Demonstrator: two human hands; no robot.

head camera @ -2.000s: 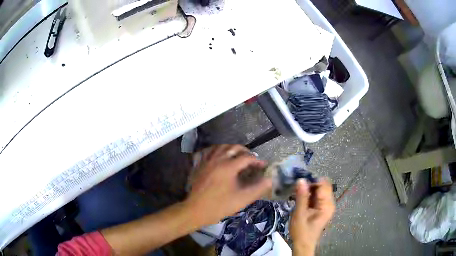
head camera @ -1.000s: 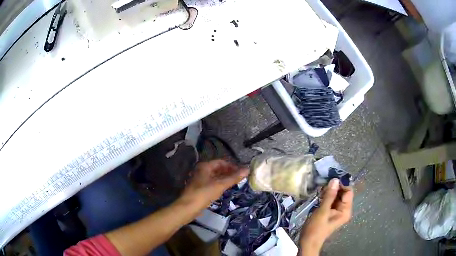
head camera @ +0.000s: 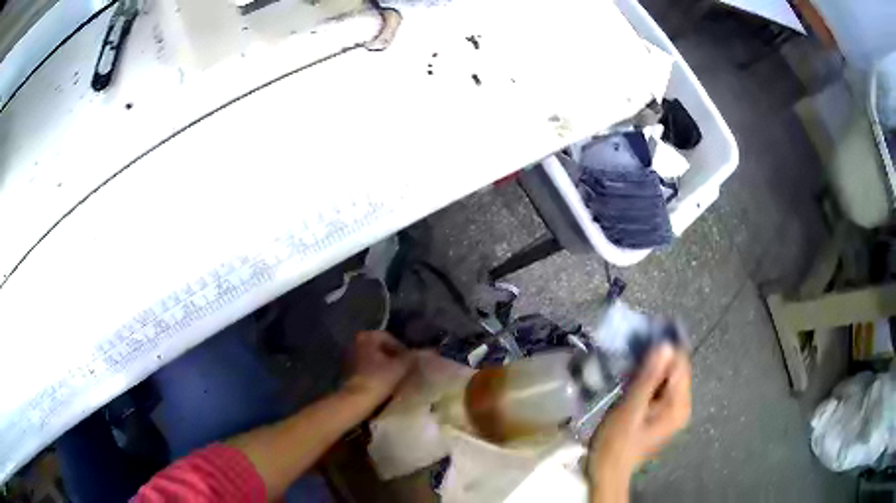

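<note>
A cloudy bottle [head camera: 521,395] with a brownish-yellow lower part lies on its side in the air over the floor scraps, its neck end to the right. A loose cream cloth [head camera: 418,413] spreads around and below its base. My left hand [head camera: 381,365] pinches the cloth's upper left edge. My right hand [head camera: 644,408] is at the neck end, its fingertips closed on a blurred grey and dark scrap [head camera: 629,329]. The bottle's spout is blurred and partly hidden there.
The white machine table [head camera: 295,187] with a ruler edge fills the upper left. Black snips [head camera: 115,44] lie on it. A white tub [head camera: 722,162] beside it holds a grey strip bundle [head camera: 626,206]. Clippings lie on the floor, and a wooden frame [head camera: 825,316] stands at right.
The cloth, wrapped around the bottle a second ago, now hangs open and shows the bottle. My left hand has moved slightly left and down with the cloth edge.
</note>
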